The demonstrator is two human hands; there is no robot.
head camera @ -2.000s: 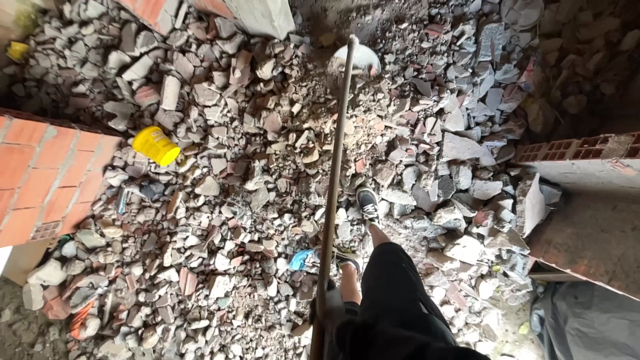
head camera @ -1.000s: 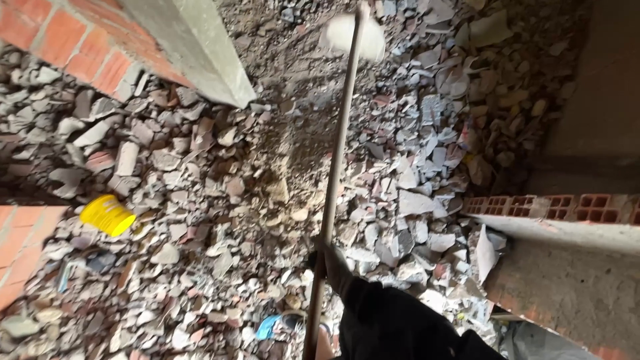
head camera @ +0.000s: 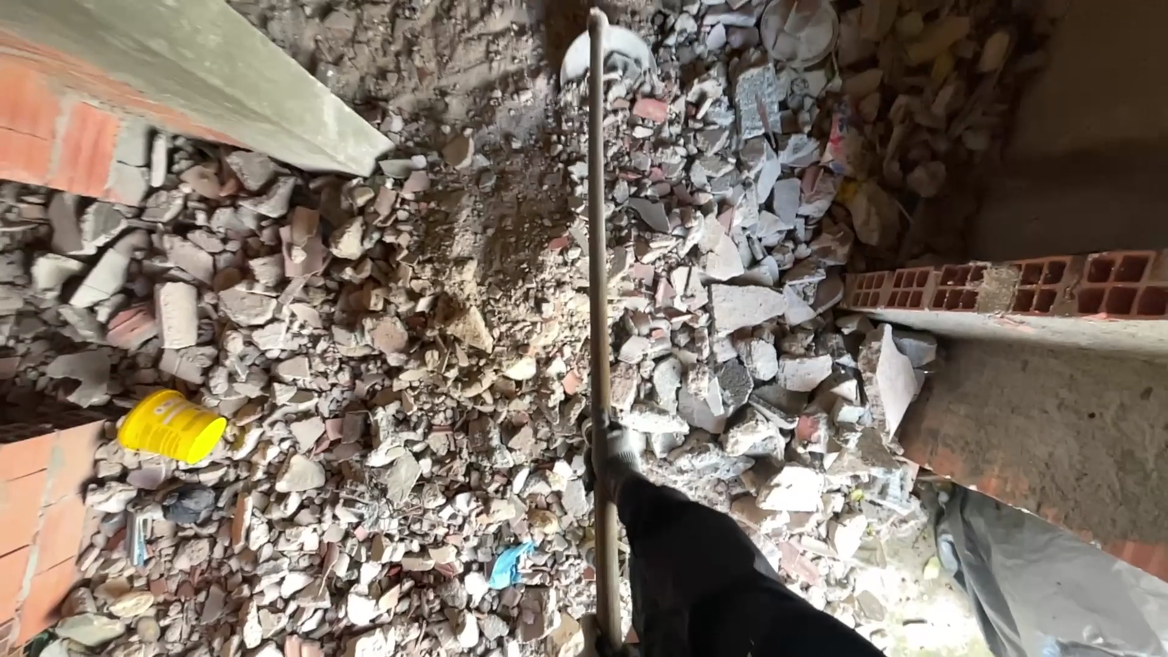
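My right hand [head camera: 616,452], gloved and in a black sleeve, is closed around the middle of a long wooden tool handle [head camera: 598,255]. My left hand [head camera: 610,646] is at the handle's lower end, mostly cut off by the bottom edge. The handle runs nearly straight up the view over broken rubble [head camera: 465,401]. At its far end a pale, rounded blade [head camera: 610,57], like that of a hoe, lies against dirt and debris. Bare, darker soil [head camera: 474,205] shows left of the handle.
A yellow bucket [head camera: 172,426] lies tipped over at left. A concrete-edged brick wall [head camera: 265,82] juts in at upper left, with brickwork [head camera: 46,529] at lower left. A hollow-brick wall [head camera: 1004,287] and grey plastic sheeting [head camera: 1049,575] are at right. A blue scrap [head camera: 511,566] lies below.
The view has shifted, and my feet have left it. My right hand now shows on the handle. The blade, blurred a second ago, is sharper now.
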